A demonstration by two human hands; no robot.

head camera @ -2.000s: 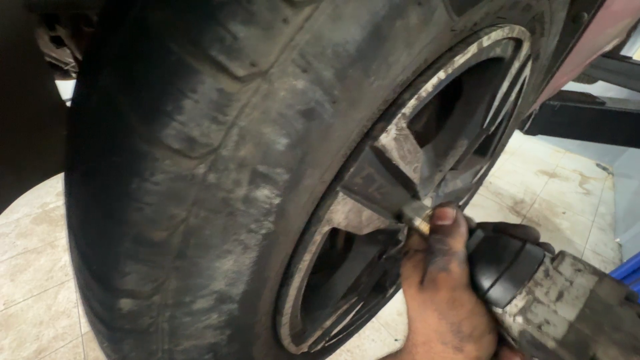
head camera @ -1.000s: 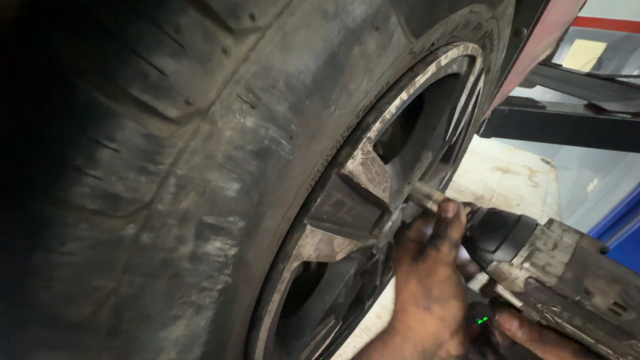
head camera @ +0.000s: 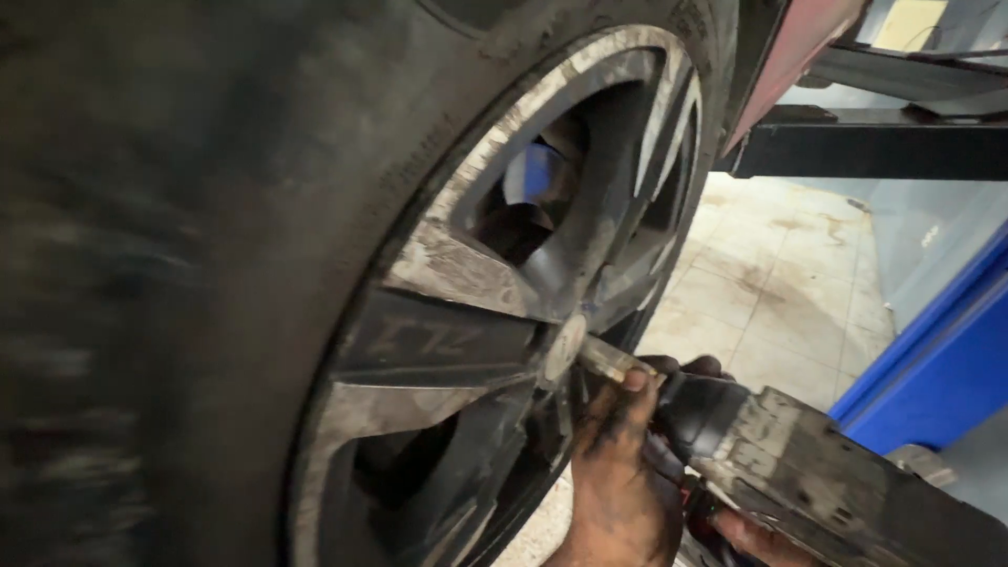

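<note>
A car wheel with a scuffed alloy rim [head camera: 457, 272] and a worn rubber tire [head camera: 260, 236] fills the left and middle. An impact wrench [head camera: 827, 465] comes in from the lower right, its socket [head camera: 614, 361] reaching the rim just beside the center cap [head camera: 566, 346]. My left hand [head camera: 622, 465] holds the front of the wrench, thumb against the socket's rear end; dark grime covers its skin. Lower down, my right hand [head camera: 760, 539] is around the wrench's handle, mostly hidden by the tool body. Whether the socket sits on a lug nut is hidden.
A black lift arm [head camera: 874, 146] runs across the upper right, below a reddish body panel [head camera: 799, 63]. A blue lift post [head camera: 937, 354] slants at the right. Stained floor tiles [head camera: 756, 291] lie behind the wheel.
The view has shifted, showing more of the rim and the blue post. Both hands remain on the wrench, and its socket now reaches in beside the center cap.
</note>
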